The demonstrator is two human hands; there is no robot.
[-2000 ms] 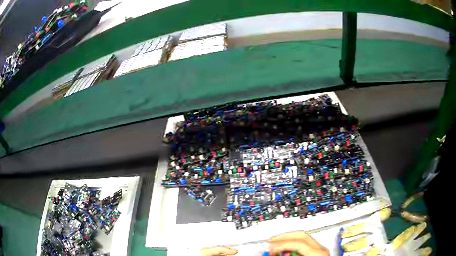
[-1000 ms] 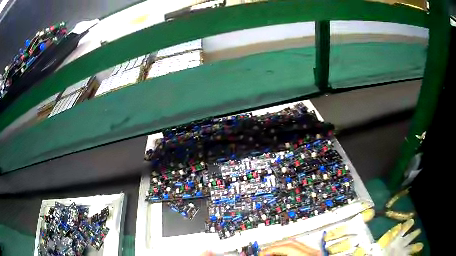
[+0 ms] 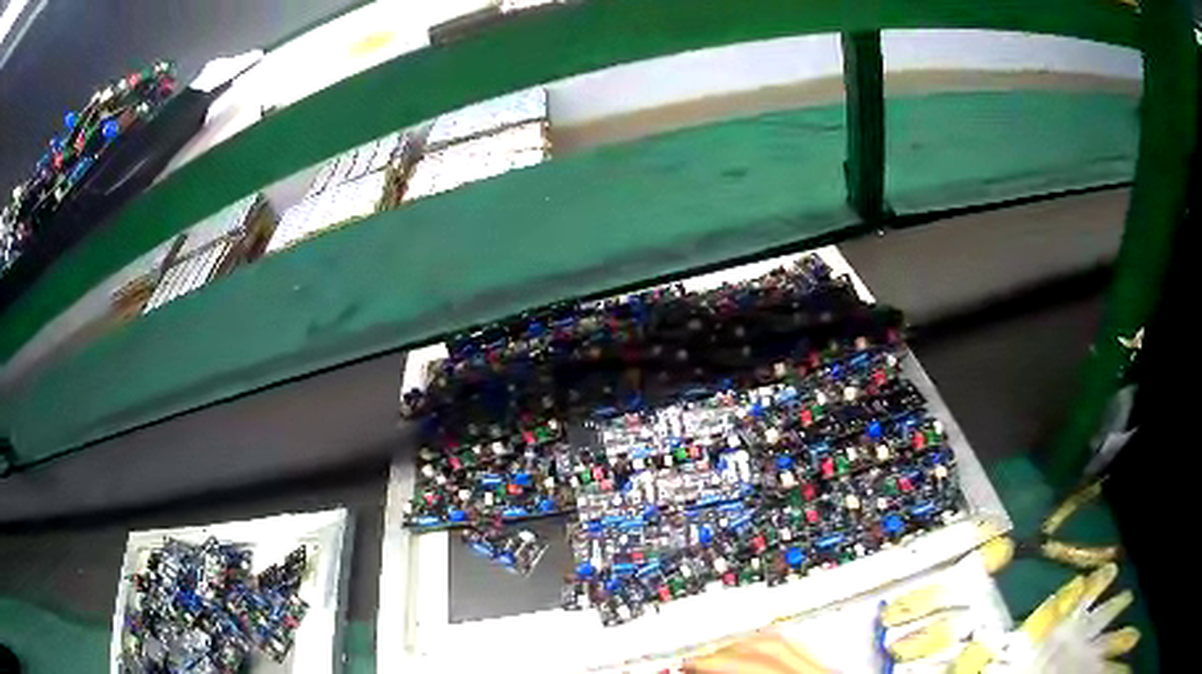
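The main board tray (image 3: 989, 507), white-rimmed, holds circuit boards (image 3: 686, 461) in dense rows. One loose board (image 3: 512, 548) lies tilted beside a bare dark patch of its floor at the front left. My right hand (image 3: 762, 654) shows only in part at the bottom edge, in front of the tray; its fingertips and anything in them are cut off. My left hand is out of the picture. A smaller side tray (image 3: 326, 566) at the lower left holds a jumbled heap of boards (image 3: 198, 606).
White and yellow gloves (image 3: 1055, 632) lie at the lower right. Curved yellowish handles (image 3: 1081, 533) lie behind them. A green rail (image 3: 633, 184) runs behind the trays, with a green post (image 3: 1140, 250) at right. Stacked white blocks (image 3: 475, 152) and more boards (image 3: 86, 132) stand beyond.
My hands have sunk towards the bottom edge; the left hand and the board at my right hand's fingers have left the picture. The view has shifted slightly. The tray boards look unchanged.
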